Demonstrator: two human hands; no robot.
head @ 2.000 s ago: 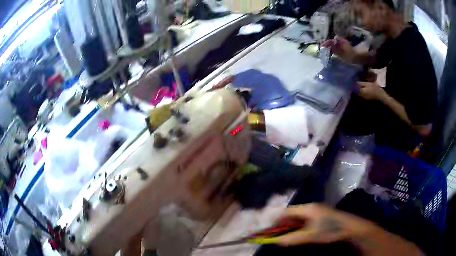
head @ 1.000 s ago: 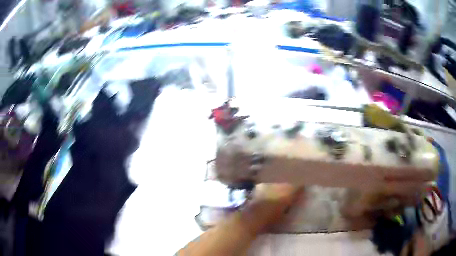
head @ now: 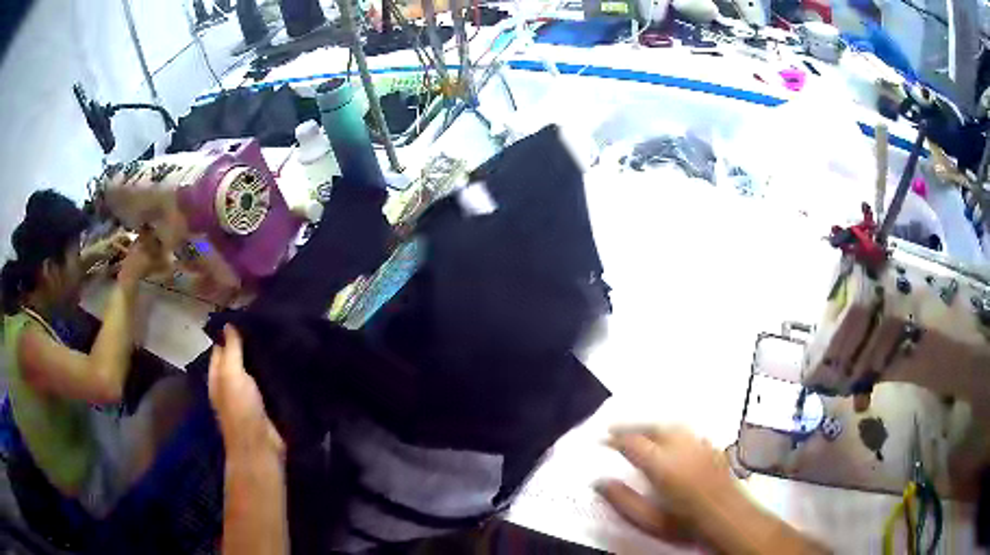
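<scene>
The black and grey garment (head: 434, 325) lies bunched at the left of the white table, a light grey area showing at its front edge. My left hand (head: 244, 401) is at the garment's left side, its fingertips at the black cloth. My right hand (head: 673, 477) is slightly blurred over the table's front edge, fingers apart and holding nothing. The sewing machine head (head: 912, 314) with a red cloth tie (head: 858, 235) stands at the right. Scissors (head: 915, 507) with yellow and dark handles lie near its bed, right of my right hand.
Another person (head: 65, 347) works at a purple and white machine (head: 239, 206) on the left. A green bottle (head: 347, 130) and a white bottle (head: 315, 157) stand behind the garment. Clear plastic (head: 673, 152) lies at the back of the white table (head: 673, 314).
The view has swung left from the machine to the garment. The scissors, in my right hand two seconds ago, now lie by the machine. My left hand has come to the black cloth.
</scene>
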